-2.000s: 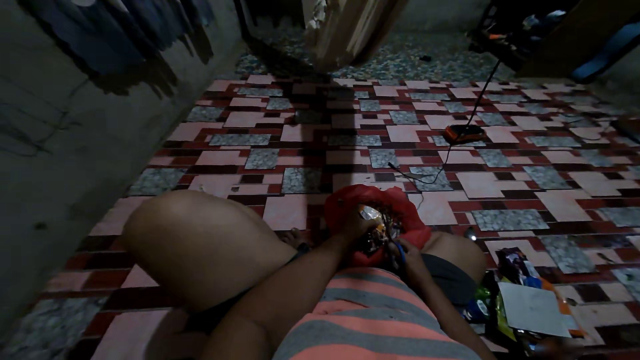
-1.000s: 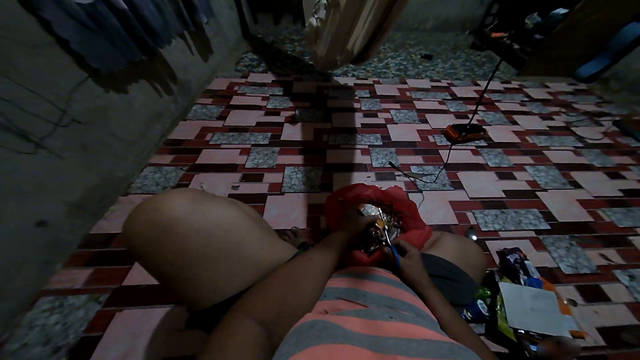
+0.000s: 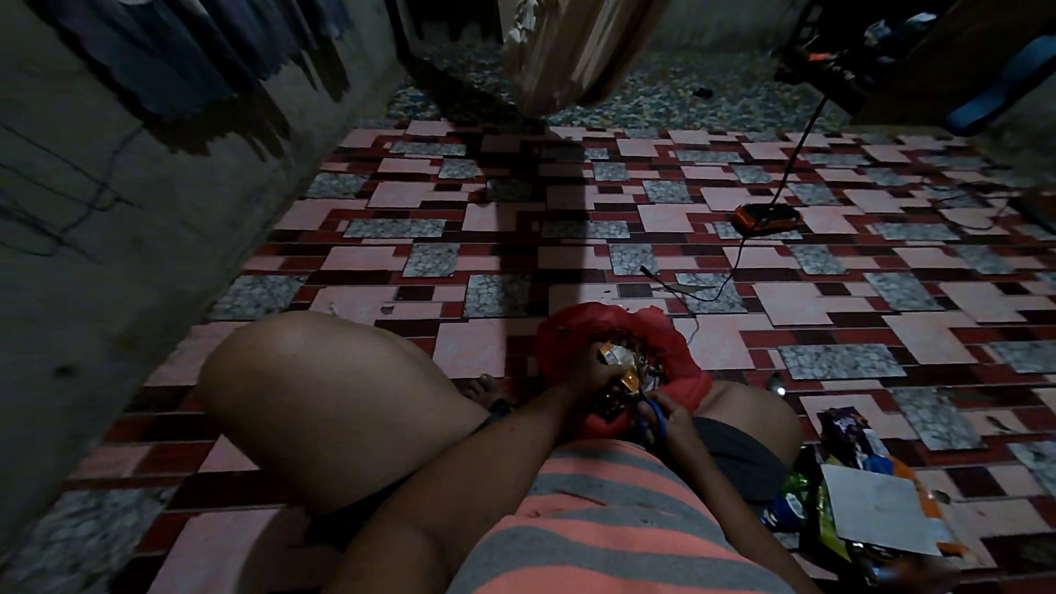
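Note:
My left hand [image 3: 596, 371] grips a shiny orange and silver plastic wrapper [image 3: 620, 363] over a red plastic bag [image 3: 569, 326] that lies open between my legs. Many small cut pieces [image 3: 656, 363] are in the bag. In my right hand [image 3: 672, 421] are scissors with blue handles [image 3: 657, 417], their blades pointing toward the wrapper's lower end. Whether the blades touch the wrapper is too dark to tell.
Right of my leg lie several crumpled wrappers [image 3: 850, 433] with a white sheet [image 3: 879, 507] on top. An orange and black device [image 3: 767, 217] with a cable rests on the patterned floor. Cloth [image 3: 577, 58] hangs ahead.
The orange and silver wrapper shows more plainly above the bag than one second ago. My hands have stayed over the bag.

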